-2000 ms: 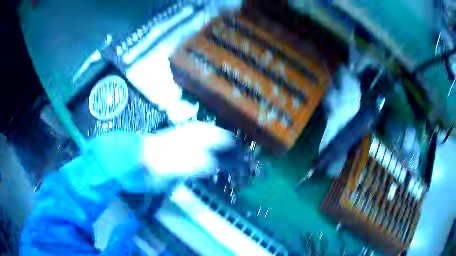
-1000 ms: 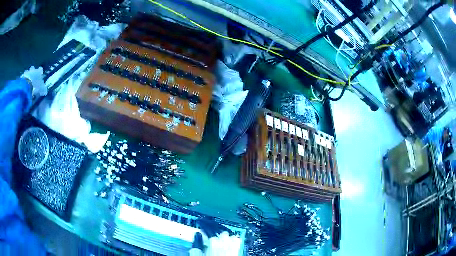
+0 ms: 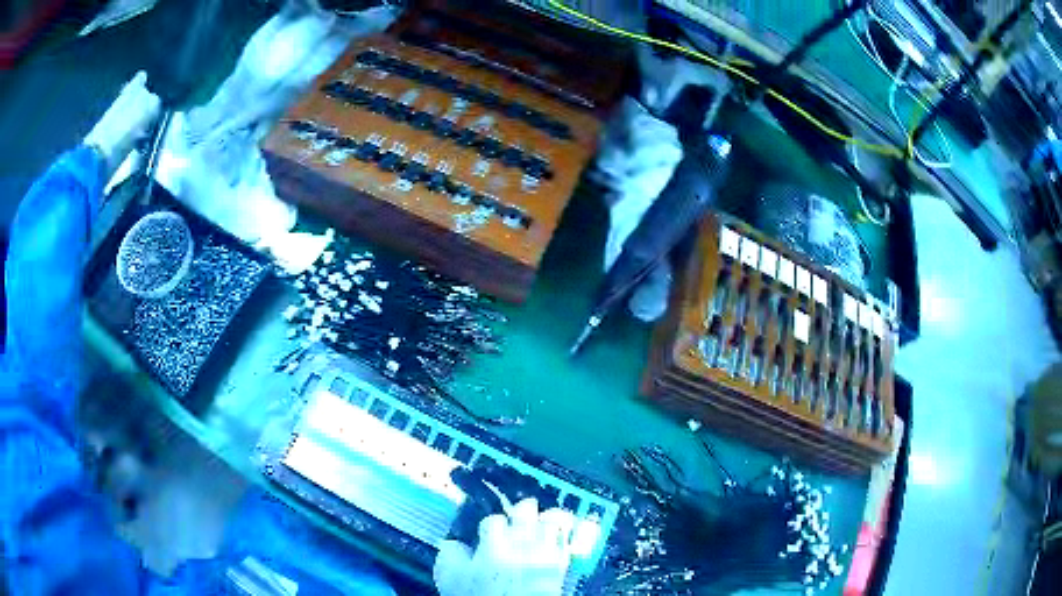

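Observation:
A silver ribbed panel point(image 3: 379, 448) lies in front of me, with a row of square openings along its far edge. My right hand point(image 3: 512, 541), in a white glove with black fingertips, rests on the panel's right part; whether it pinches a small part is hidden. My left hand point(image 3: 126, 122), white-gloved, is raised at the upper left, beside a thin upright edge, blurred; its grip is unclear. Loose black leads with white tips point(image 3: 402, 320) lie beyond the panel, and another bundle point(image 3: 722, 524) lies to its right.
A large wooden tray point(image 3: 396, 233) holds rows of black parts. A smaller stacked wooden tray point(image 3: 757, 408) stands right. A black screwdriver-like tool point(image 3: 664, 227) lies between them. A black tray of screws point(image 3: 186, 332) holds a round dish point(image 3: 155, 254). White wrap point(image 3: 239, 128) lies upper left.
The view has shifted, so the bench items appear further right. My left hand appears higher, and the long dark piece beside it no longer shows broadside. My right hand stays at the panel's right part.

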